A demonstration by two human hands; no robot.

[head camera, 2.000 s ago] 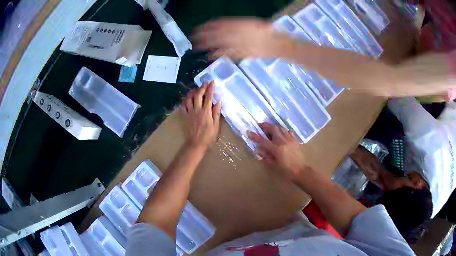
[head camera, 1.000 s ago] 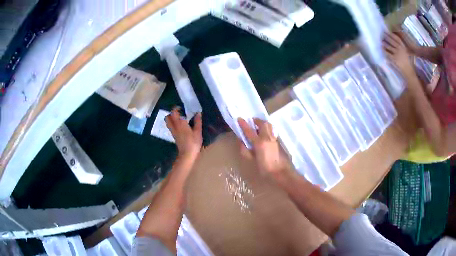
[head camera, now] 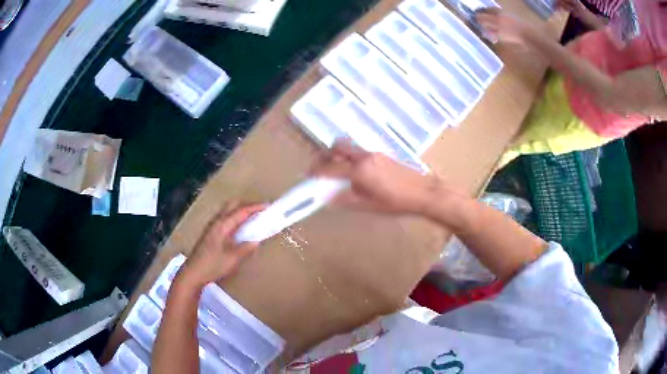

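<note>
A slim white device (head camera: 296, 210) with a dark mark is held between both hands above the brown cardboard. My left hand (head camera: 227, 245) grips its lower left end. My right hand (head camera: 366, 175) is at its upper right end, blurred, with the fingers closed around it. Just beyond my right hand a row of white plastic trays (head camera: 387, 91) lies on the cardboard. More white trays (head camera: 238, 329) lie beside and under my left forearm.
The dark green surface bears a translucent tray (head camera: 175, 69), an open printed carton (head camera: 73, 159), a narrow box (head camera: 42, 264) and a white card (head camera: 138, 196). A metal bracket (head camera: 66, 332) is lower left. A neighbour's arm (head camera: 556, 58) and a green crate (head camera: 578, 201) are right.
The tray my right hand held a second ago is out of it. Both hands now hold the slim white device over the cardboard. The view has shifted, and a tray lies on the green surface at upper left.
</note>
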